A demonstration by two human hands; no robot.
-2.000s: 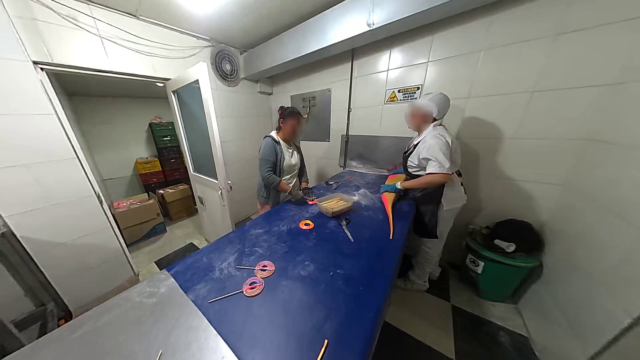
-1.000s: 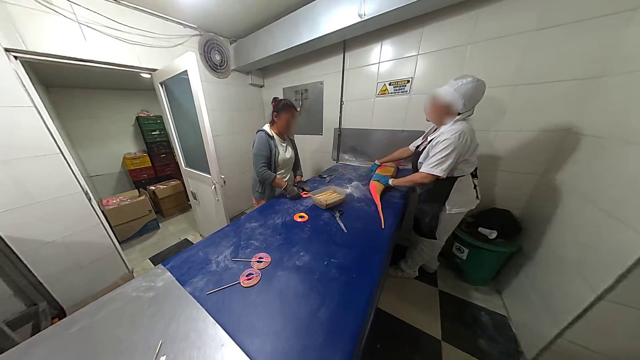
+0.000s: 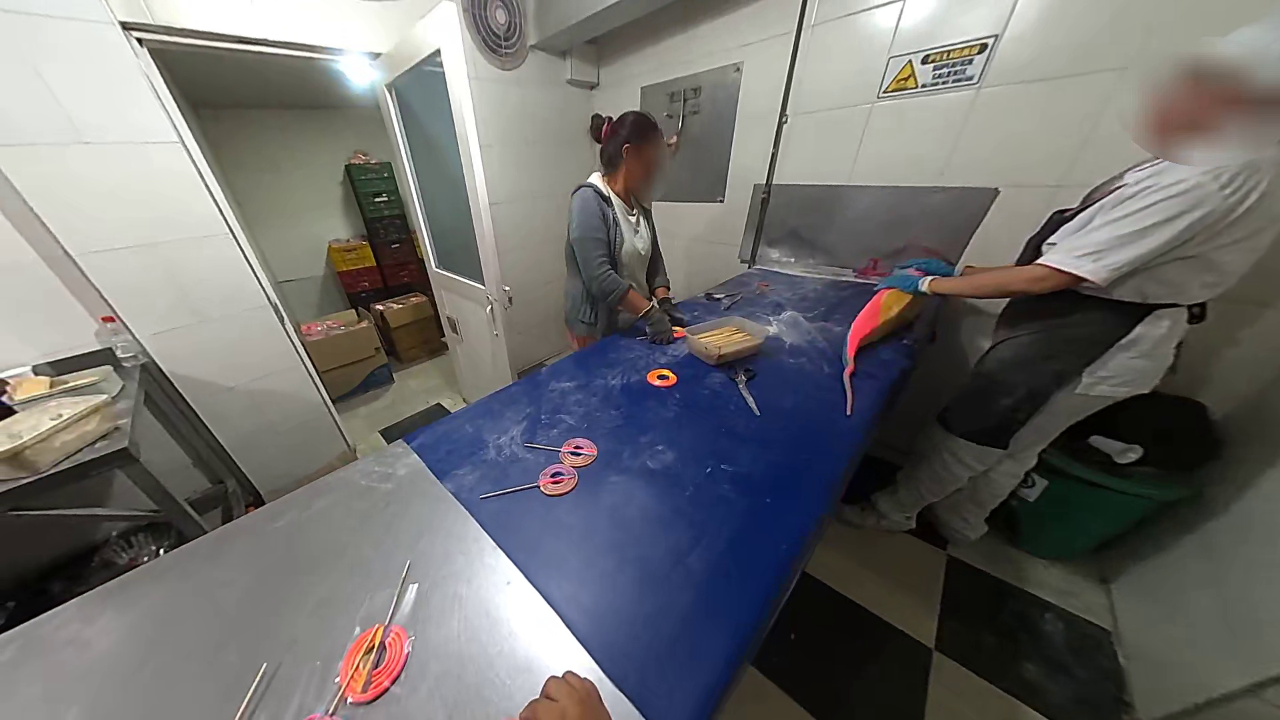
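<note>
At the bottom edge, my right hand (image 3: 566, 697) shows only in part, its fingers curled at the steel table (image 3: 290, 560); whether it holds anything is hidden. My left hand is out of view. Left of the visible hand lies a pink-orange spiral lollipop (image 3: 376, 662) with a stick and clear wrap, and part of another stick (image 3: 251, 692). Two pink spiral lollipops, one upper (image 3: 579, 452) and one lower (image 3: 558, 480), lie on the blue table surface (image 3: 660, 560). Farther off are an orange candy ring (image 3: 661, 378), scissors (image 3: 744, 388) and a plastic tub of sticks (image 3: 726, 340).
One co-worker's dark-gloved hands (image 3: 658, 324) are by the tub, at a small orange piece. Another's blue-gloved hands (image 3: 908, 282) rest on a striped candy mass (image 3: 876, 322). A green bin (image 3: 1085, 505) stands at right; a side table (image 3: 125, 420) with containers is at left.
The view has come down and nearer the steel table, bringing the wrapped lollipop and my right hand into sight. The striped candy lies along the blue table's right side throughout.
</note>
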